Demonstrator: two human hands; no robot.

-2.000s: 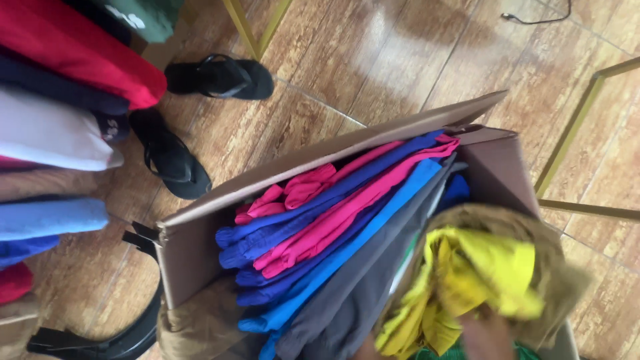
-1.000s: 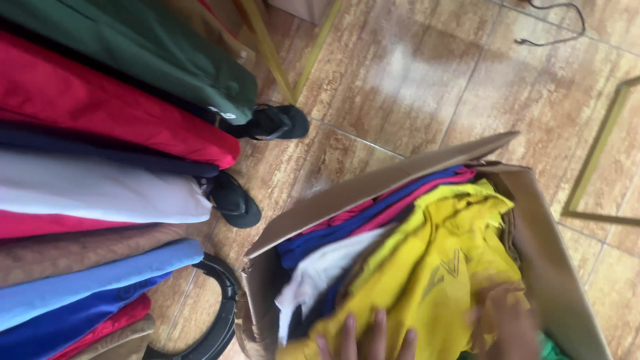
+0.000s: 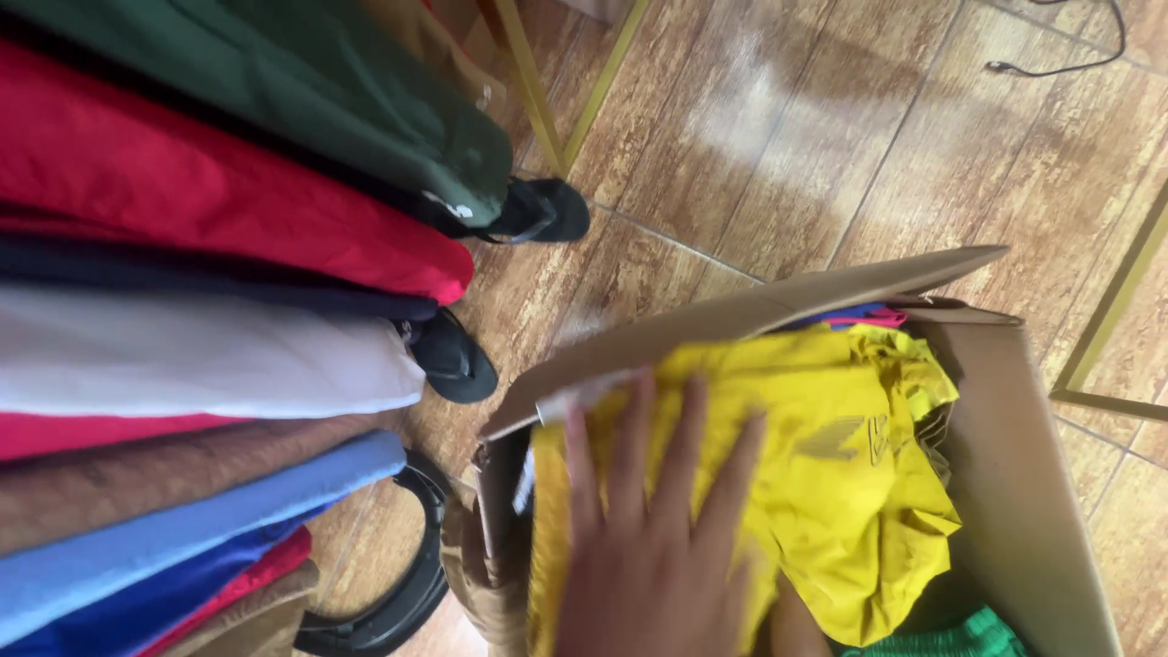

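Observation:
A yellow garment with a dark printed mark lies over the contents of an open cardboard box. My left hand, blurred, rests flat on the left part of that garment with its fingers spread. Only a small part of my right hand shows at the bottom edge, beside the yellow cloth; its fingers are hidden. Blue and pink cloth peeks out beneath the upper box flap. A green gathered garment sits low in the box. Brown cloth hangs at the box's left corner.
Garments in several colours, among them a green one and a white one, line the left side. Black flip-flops, a black curved base, gold-coloured metal frames and a thin cable are on the tiled floor.
The yellow garment, bunched at the box's right two seconds ago, is now spread across the folded clothes. My left hand has moved further over it. The view has shifted, showing more of the garments at left.

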